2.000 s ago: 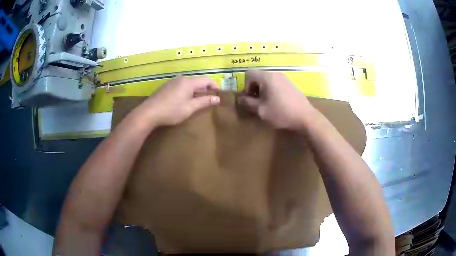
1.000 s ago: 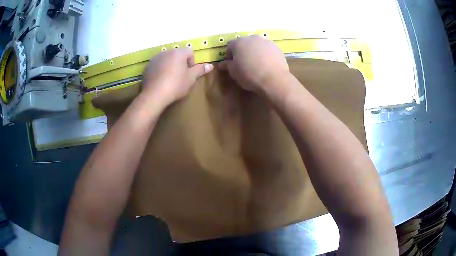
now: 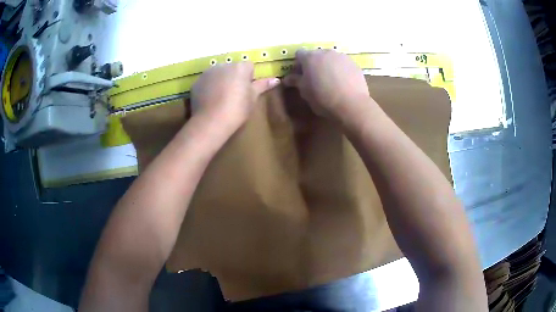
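Note:
A brown bag panel (image 3: 256,201) lies over the lower part of the yellow sewing template (image 3: 164,79), its top edge along the template's slot. My left hand (image 3: 227,91) grips the panel's top edge near the middle, thumb pointing right. My right hand (image 3: 326,82) grips the same edge just to the right. The panel is creased below and between my hands. My fingertips are partly hidden, and no handle can be made out. The sewing machine head (image 3: 64,91) stands at the upper left, beside the template's left end.
The grey machine table (image 3: 506,189) surrounds a bright white inset (image 3: 244,21). The machine's round wheel (image 3: 18,82) with a yellow ring is at the far left. Layered brown pieces (image 3: 515,274) lie below the table's right side.
Since the oldest frame, both hands have moved up with the panel, whose top edge now covers the template's lower strip. Since the middle frame, hands and panel appear slightly further right.

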